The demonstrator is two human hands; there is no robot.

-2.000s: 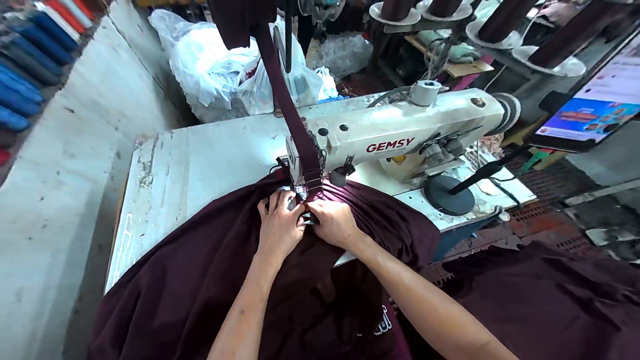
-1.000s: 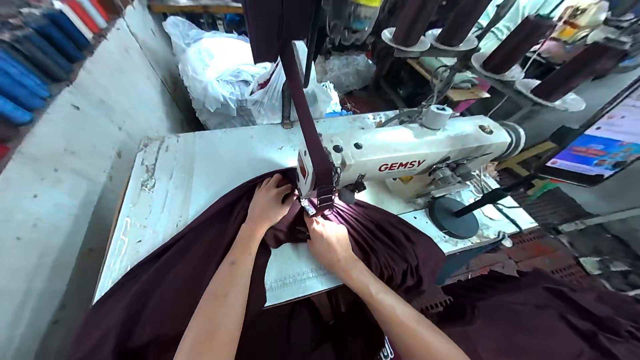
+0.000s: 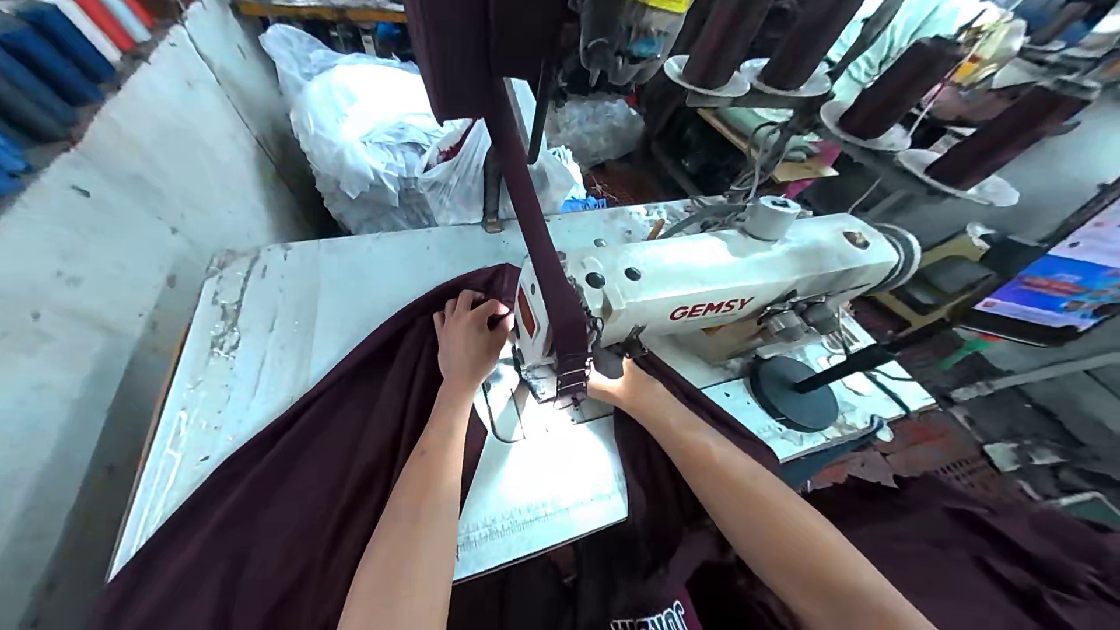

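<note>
A white Gemsy sewing machine stands on a worn white table. From above, a dark maroon fabric strip runs down to a metal guide at its needle end. Left of the machine head, my left hand grips a bunched part of the maroon cloth, thumb and fingers together. My right hand is just right of the guide; its fingertips are partly hidden behind the strip and the head, so its hold is unclear. The cloth drapes over the table on both sides of the bare metal plate.
A round black phone-stand base rests on the table's right part, its arm holding a lit phone. Maroon thread cones stand behind at right. White plastic bags are behind the table, and a pale wall borders the left.
My left hand has moved from in front of the needle area to the left of the machine head, with cloth. The cloth that covered the front of the table has parted, exposing the plate.
</note>
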